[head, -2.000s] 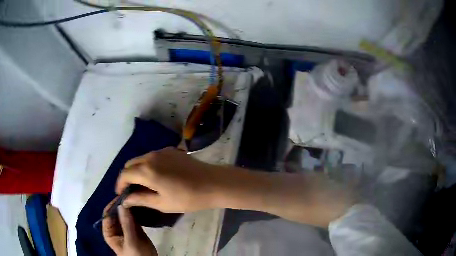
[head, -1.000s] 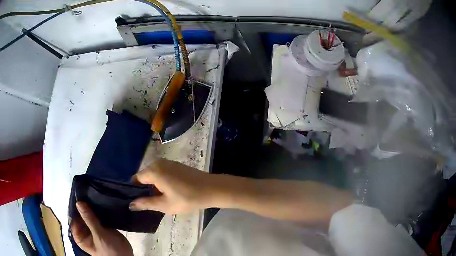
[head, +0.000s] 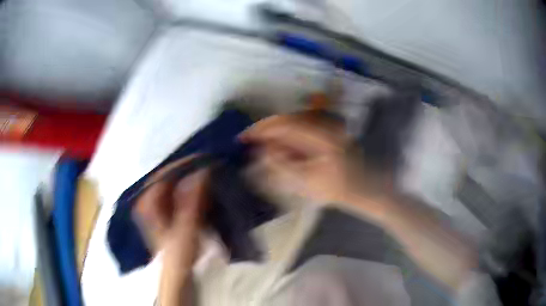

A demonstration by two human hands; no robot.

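The view is strongly blurred. A navy cloth panel (head: 129, 239) lies slantwise on the white pressing table (head: 161, 89). A darker cloth piece (head: 236, 209) is over it, between my hands. My left hand (head: 170, 206) is at the lower left, its fingers closed on the dark piece's left part. My right hand (head: 296, 152) comes from the right, its fingertips pinching the dark piece's upper right edge. An orange blur, apparently the iron's handle (head: 317, 100), shows just behind my right hand; the rest of the iron is hidden or too blurred.
A red thing (head: 66, 128) is beyond the table's left edge. A blue curved thing (head: 64, 227) and a tan piece (head: 85, 215) stand below it. A grey rail with blue parts (head: 305, 45) runs along the wall behind. Blurred pale things are at the right.
The view has swung and blurred. The dark piece, spread flat a second ago, is now gathered between my hands. My right hand has moved up to its upper edge, near the iron.
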